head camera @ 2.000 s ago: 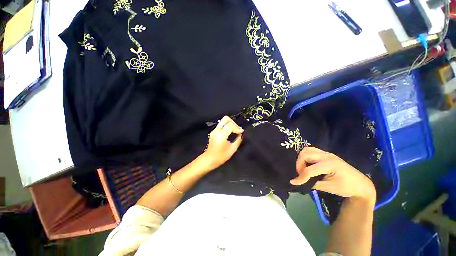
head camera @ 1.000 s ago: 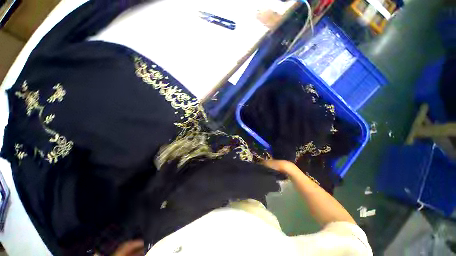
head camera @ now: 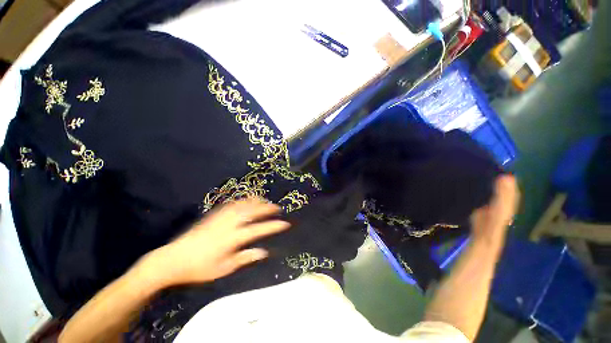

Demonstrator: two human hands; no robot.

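A black garment (head camera: 154,120) with cream-gold embroidery lies spread over the white-topped table and down over my lap. My left hand (head camera: 234,238) is blurred, fingers apart, over the garment's embroidered lower edge near my lap. My right hand (head camera: 497,201) is at the right, beside a raised black cloth (head camera: 429,167) over the blue crate (head camera: 395,260); its fingers are blurred and partly hidden at the cloth's edge, so its hold is not clear.
Thread snips (head camera: 326,40) lie on the white table (head camera: 268,74). A dark device (head camera: 419,13) and cables are at the table's far right. Another blue crate (head camera: 492,137) holds clear plastic. A yellow-orange box (head camera: 521,59) and blue containers (head camera: 546,285) stand on the green floor.
The black cloth at the crate has risen and spread over its rim. My right hand has moved right and up to its edge. My left hand has come up from the bottom edge onto the garment.
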